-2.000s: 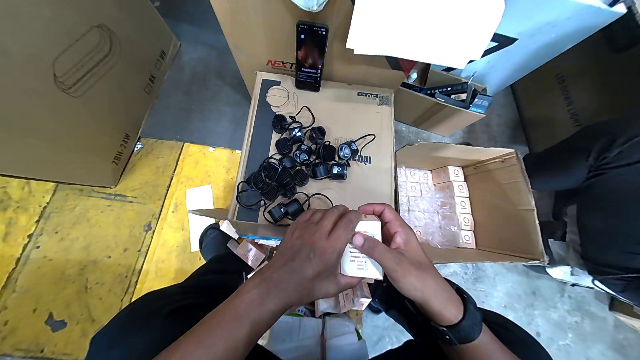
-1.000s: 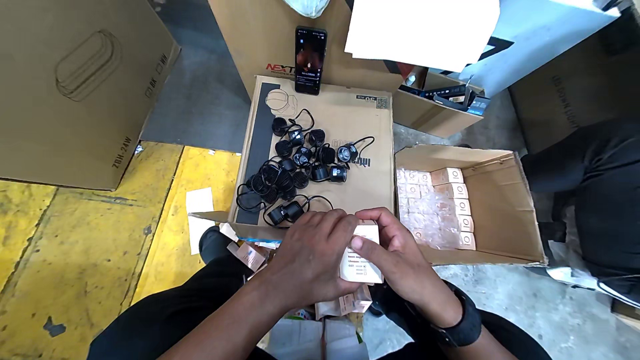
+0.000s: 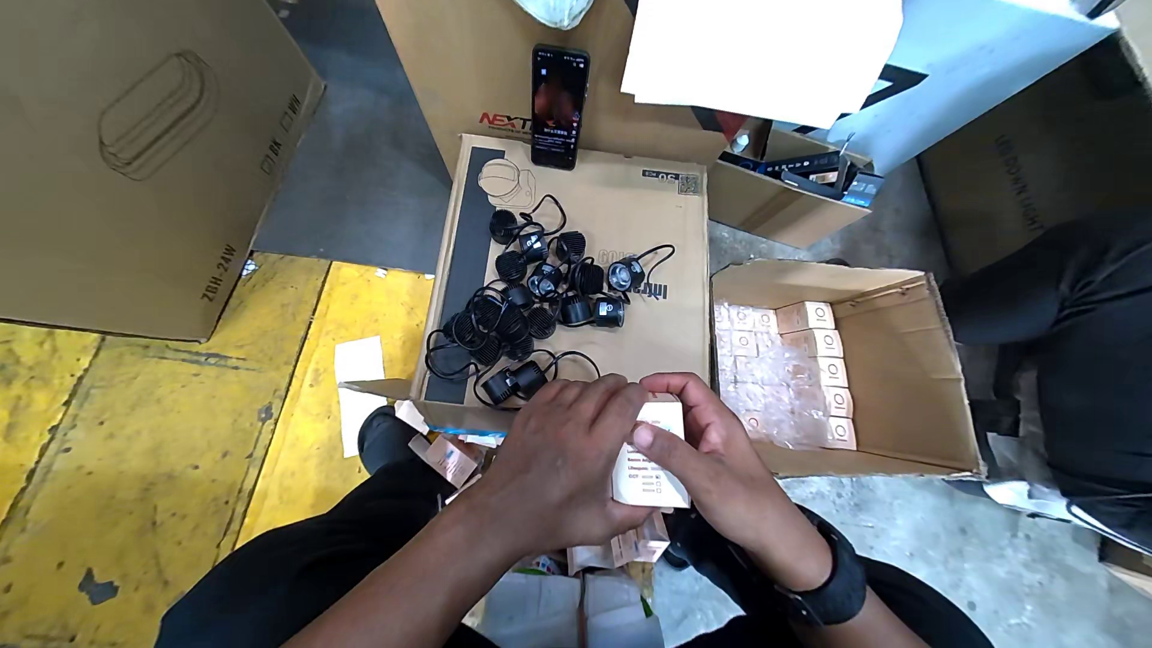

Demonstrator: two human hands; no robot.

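Note:
A small white printed carton (image 3: 650, 477) is held upright between my two hands, low in the middle of the view. My left hand (image 3: 576, 450) grips its left side and top, with the back of the hand toward the camera. My right hand (image 3: 720, 459) holds the right side, its thumb across the printed face. Just beyond them, a pile of small black lamp units with black cables (image 3: 513, 315) lies on a flat cardboard box (image 3: 648, 351). Whether the carton's top is closed is hidden by my fingers.
An open cardboard box (image 3: 909, 360) with small cartons (image 3: 832, 371) and bubble wrap (image 3: 774, 396) stands at the right. A phone (image 3: 558, 108) leans upright at the back. Small cartons (image 3: 450, 457) lie below my hands. A large box (image 3: 135, 171) stands left; a person's dark-clothed leg (image 3: 1080, 360) is far right.

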